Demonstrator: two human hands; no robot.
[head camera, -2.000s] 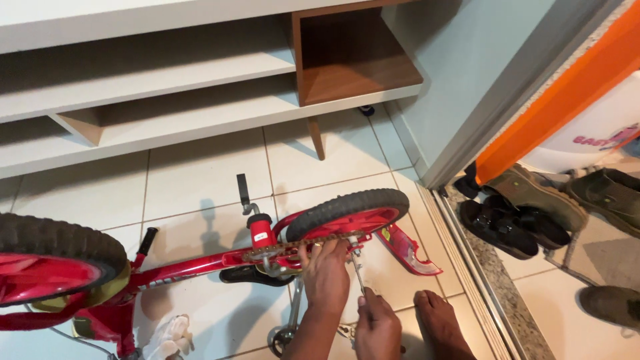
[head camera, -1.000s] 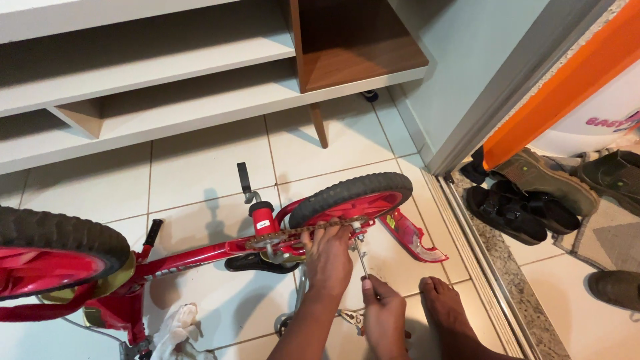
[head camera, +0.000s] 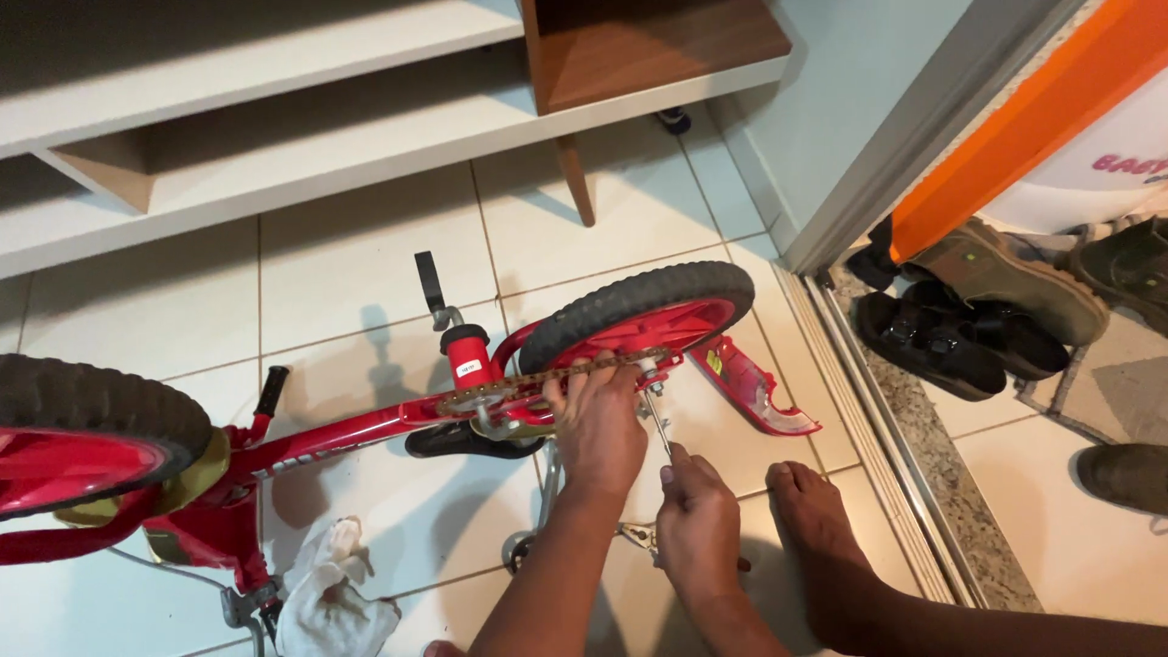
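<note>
A small red children's bicycle (head camera: 333, 444) lies upturned on the floor. My left hand (head camera: 598, 424) is at its rear wheel (head camera: 643, 310), fingers on the rusty chain (head camera: 547, 374) near the hub; whether they grip it is hard to tell. My right hand (head camera: 698, 520) is closed around a thin metal tool (head camera: 659, 424), whose far end meets the axle nut area (head camera: 653, 385). The tool's handle is mostly hidden in the hand. Beyond the hub lies a red plastic chain guard piece (head camera: 753, 392). A crank with a black pedal (head camera: 429, 285) points up beside the frame.
A white cloth (head camera: 333, 598) lies by the handlebar. Metal parts (head camera: 637, 537) are on the tiles behind my right hand. My bare foot (head camera: 812, 520) is to the right. A white shelf unit (head camera: 365, 173) stands ahead; black sandals (head camera: 931, 347) and shoes lie past the door track.
</note>
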